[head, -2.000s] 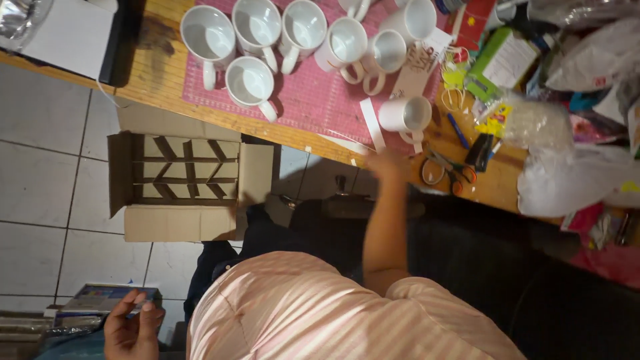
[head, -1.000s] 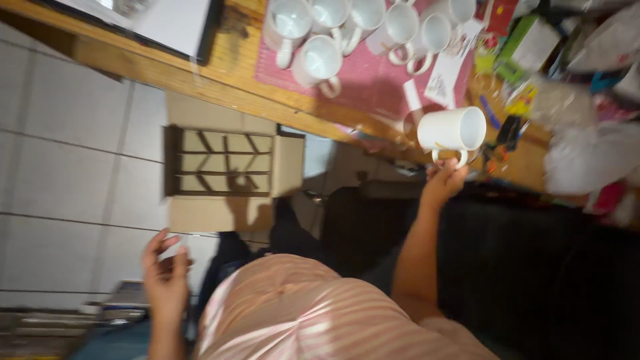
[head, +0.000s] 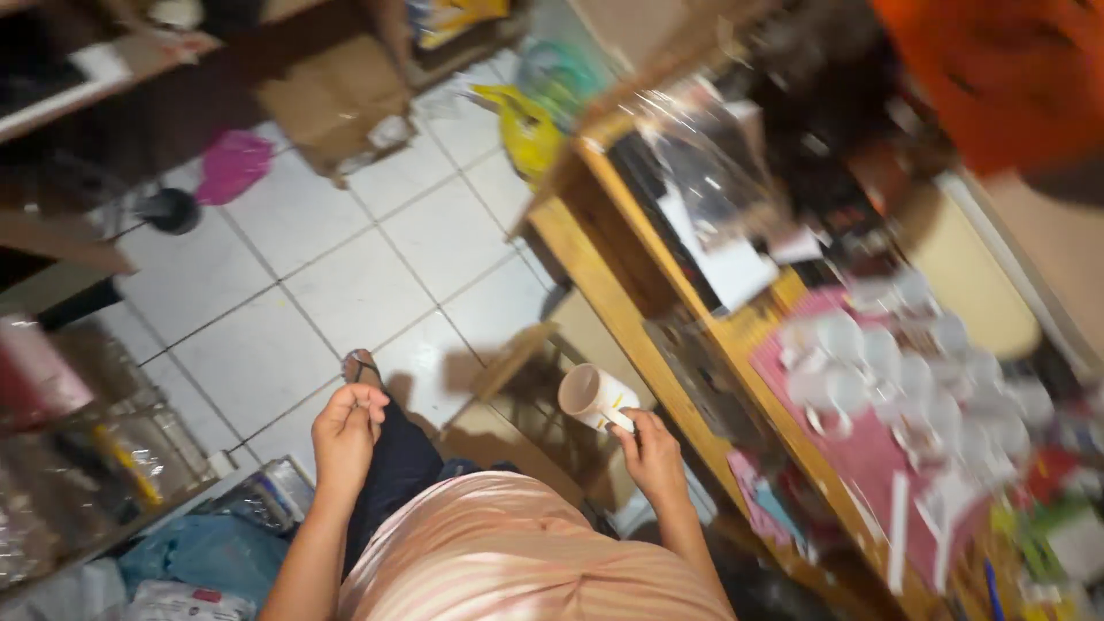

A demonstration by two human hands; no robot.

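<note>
My right hand (head: 653, 457) grips a white mug (head: 597, 398) by its handle, beside the wooden table's edge; coloured marks show on the mug's side. Below and behind it, partly hidden, is an open cardboard box (head: 509, 440). My left hand (head: 349, 429) is raised in front of my body over the tiled floor, its fingers curled; whether something small is between them cannot be made out. On the table, several white mugs (head: 914, 388), blurred, stand in a group on a pink cutting mat (head: 862, 457).
Paper and clear plastic (head: 724, 259) lie at the table's far end. On the tiled floor (head: 379, 259) are a flattened cardboard piece (head: 336, 103), a pink bag (head: 235, 166) and a yellow bag (head: 524, 129). A shelf with wrapped goods (head: 112, 448) stands at the left.
The view has swung strongly toward the floor. My right hand, seen blurred at the table edge two seconds ago, has taken hold of a mug and carried it off the table.
</note>
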